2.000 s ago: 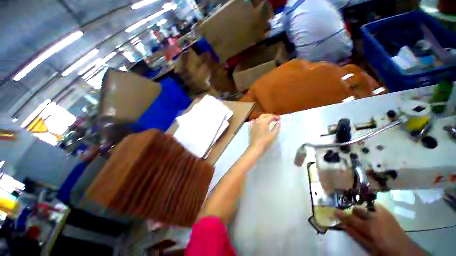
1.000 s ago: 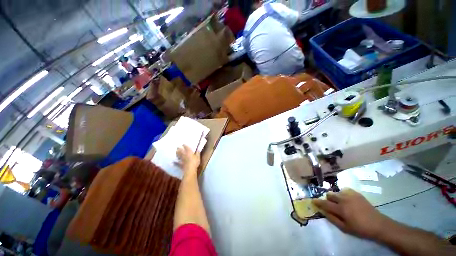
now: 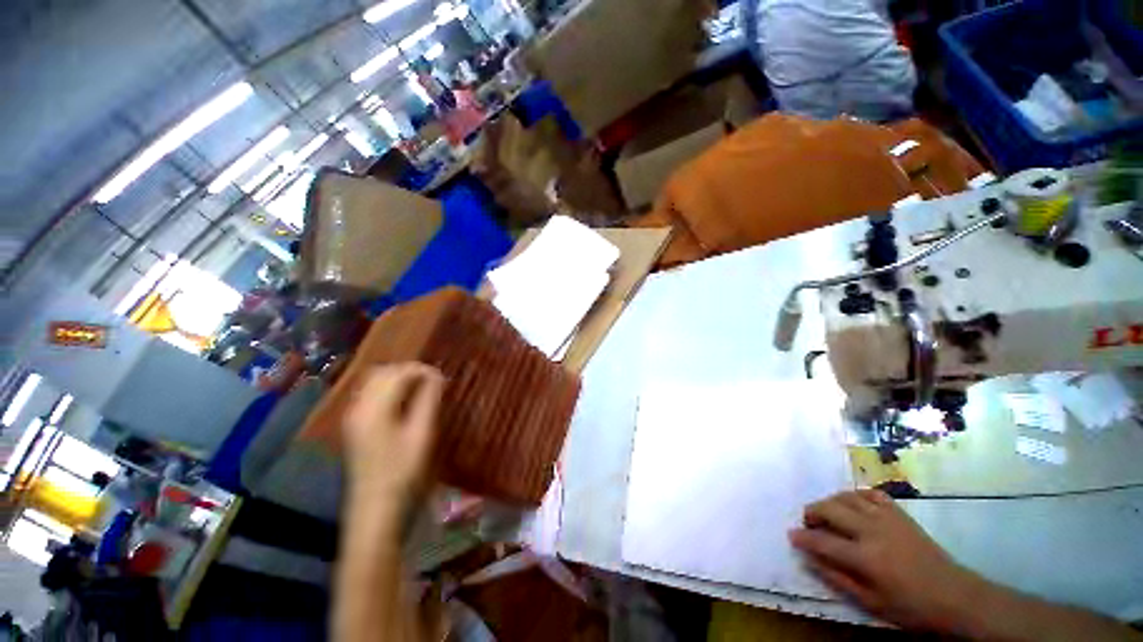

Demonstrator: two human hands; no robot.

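Observation:
A white backing piece (image 3: 733, 483) lies flat on the table left of the needle area of the sewing machine (image 3: 1003, 339). My right hand (image 3: 865, 546) rests on its right edge, fingers bent, just below the presser foot. My left hand (image 3: 395, 420) is raised over the stack of brown unsewn panels (image 3: 501, 408) at the left; it is blurred, and whether its fingers hold anything cannot be told. More white backing pieces (image 3: 552, 282) lie in a loose pile on cardboard behind the stack.
Tan sewn panels (image 3: 802, 182) are piled behind the machine. A blue crate (image 3: 1028, 75) stands at the back right, beside a person in white (image 3: 834, 57). Cardboard boxes (image 3: 370, 238) stand at the back left. White scraps (image 3: 1090, 399) lie beside the machine arm.
A white piece now lies on the table by the needle. My left hand has moved from the white pile to the brown stack. My right hand has moved slightly down from the presser foot.

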